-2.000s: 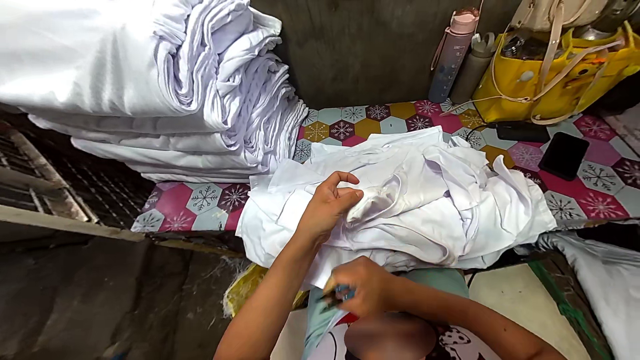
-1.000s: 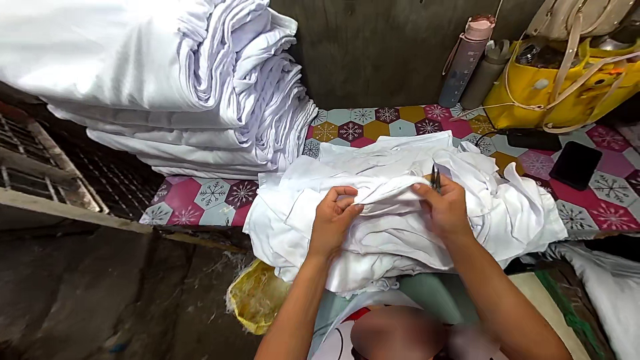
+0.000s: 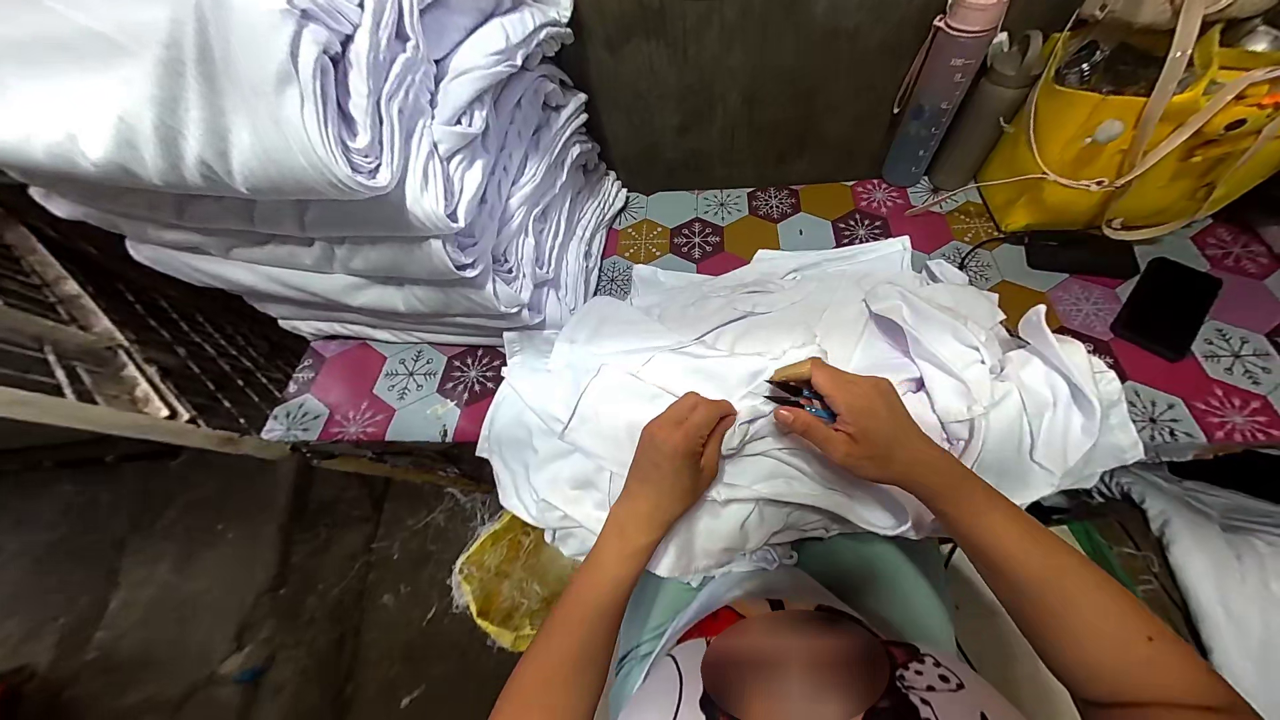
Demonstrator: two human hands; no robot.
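Observation:
White cloth garments (image 3: 640, 400) lie in a loose heap before me, spread over the table's front edge. My left hand (image 3: 680, 450) pinches a fold of this cloth near the middle of the heap. Just to its right, my right hand (image 3: 860, 415) holds small thread snips (image 3: 797, 398) with dark pointed blades and a blue part. The blades point left toward the pinched fold and look parted. Whether the tips touch the cloth I cannot tell.
Tall folded white cloth (image 3: 400, 210) is stacked at left on the patterned tablecloth (image 3: 420, 385). Bottles (image 3: 945, 90), a yellow bag (image 3: 1075, 150) and a black phone (image 3: 1167, 308) stand or lie at right. A yellow container with thread scraps (image 3: 515, 580) sits below the table edge.
Both hands have come lower on the heap since one second ago. The snips, upright in my right hand then, now point left. Two seconds ago that hand was near my lap.

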